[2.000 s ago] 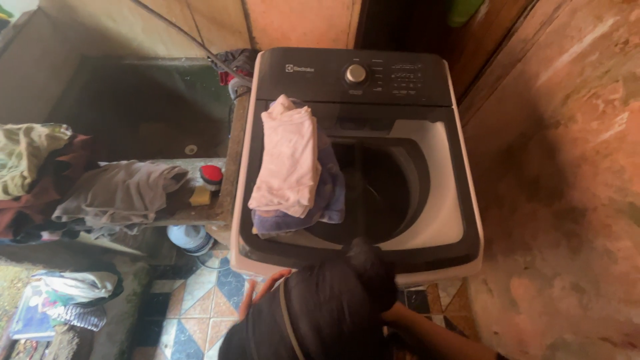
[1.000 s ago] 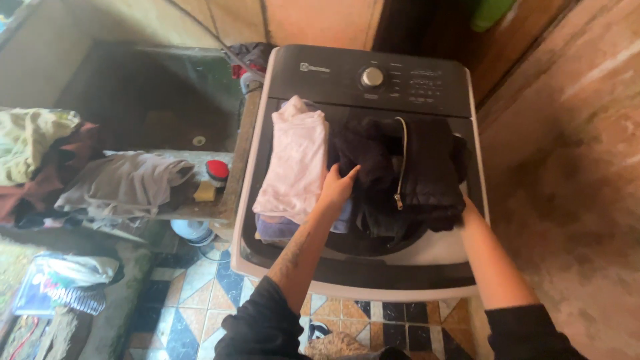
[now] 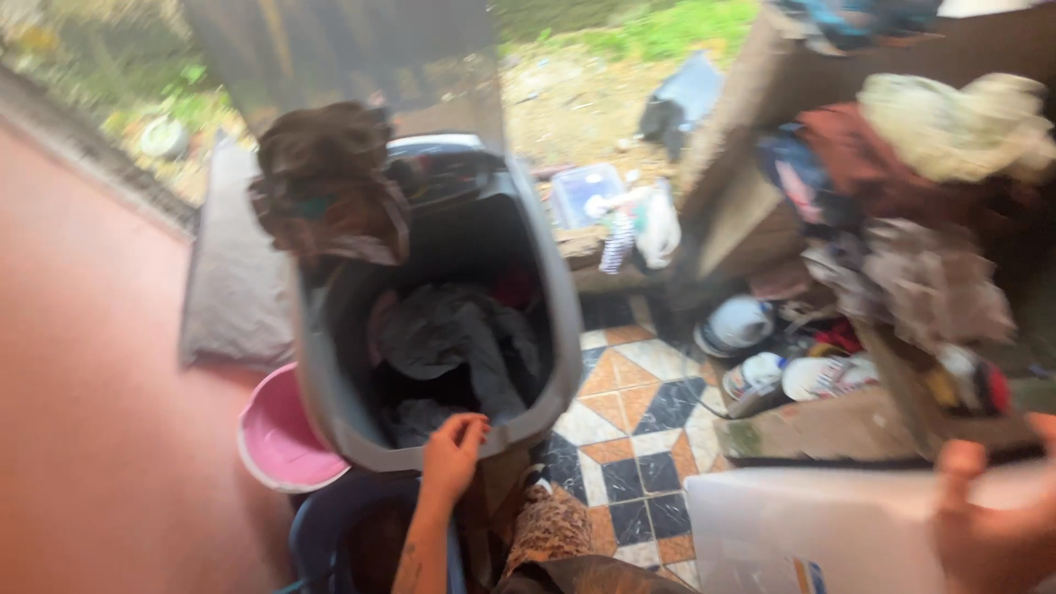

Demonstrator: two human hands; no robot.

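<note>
A large grey plastic bin stands open, with grey and dark clothes lying inside it. My left hand is at the bin's near rim, fingers loosely curled; whether it touches the rim or the cloth is unclear. At the right edge, blurred and partly cut off, my right hand is spread above the white side of the washing machine, with nothing seen in it. A brown garment hangs over the bin's far left edge.
A pink bucket and a dark blue tub stand left of my legs. Bottles sit on the right under a ledge piled with clothes. Patterned tiles cover the floor between.
The view has swung from the washing machine to the bin. My hands, earlier at the black zippered garment on the machine, are now apart, and that garment is not visible.
</note>
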